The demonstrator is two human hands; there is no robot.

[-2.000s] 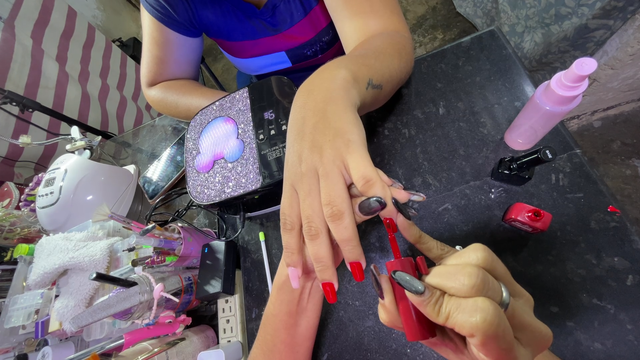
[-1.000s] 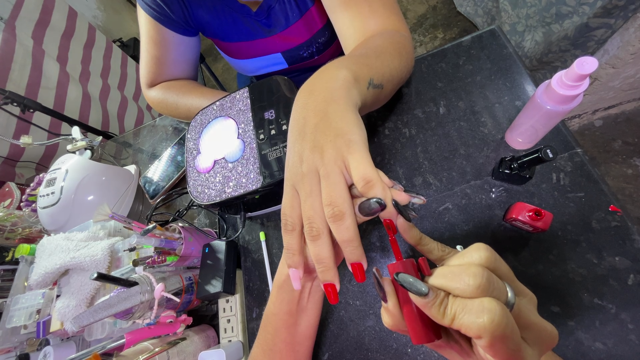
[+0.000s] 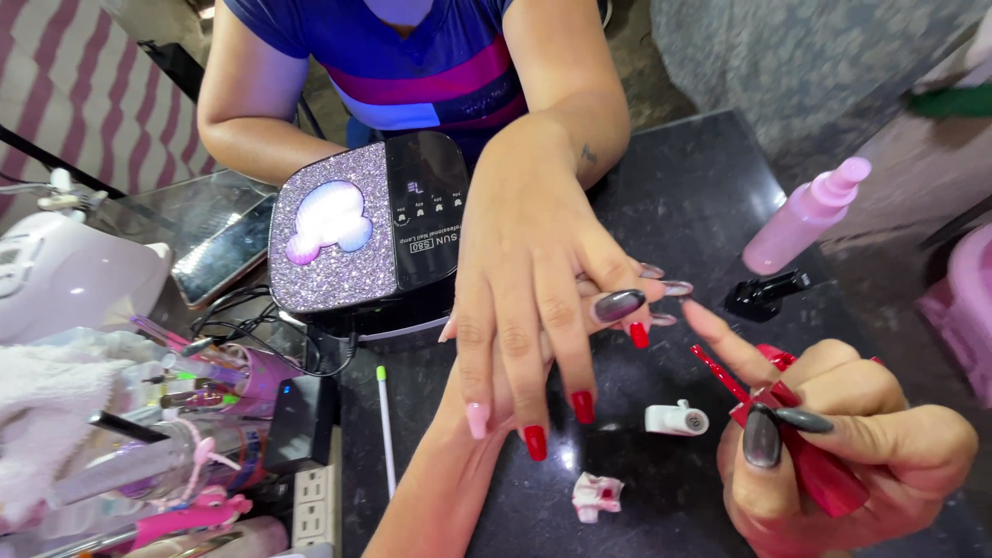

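My left hand, mostly hidden, lies palm up under another person's outstretched hand; its dark-nailed thumb presses on the rightmost finger. That finger and two others have red nails, and one nail is pink. To the right, my right hand grips the red cap of a nail polish brush. The red-coated bristles point up and left, apart from the nails. Partly hidden behind my right fingers is a red polish bottle. A small white object and a red-stained crumpled wipe lie nearby.
A glittery nail lamp stands left of the hands, with a phone beyond. A pink pump bottle and black polish bottle stand at right. A white stick, power strip and tool cups are at lower left.
My right hand has moved right and drawn the brush away from the rightmost finger's nail, which it met before. The small white object and the wipe have come into sight.
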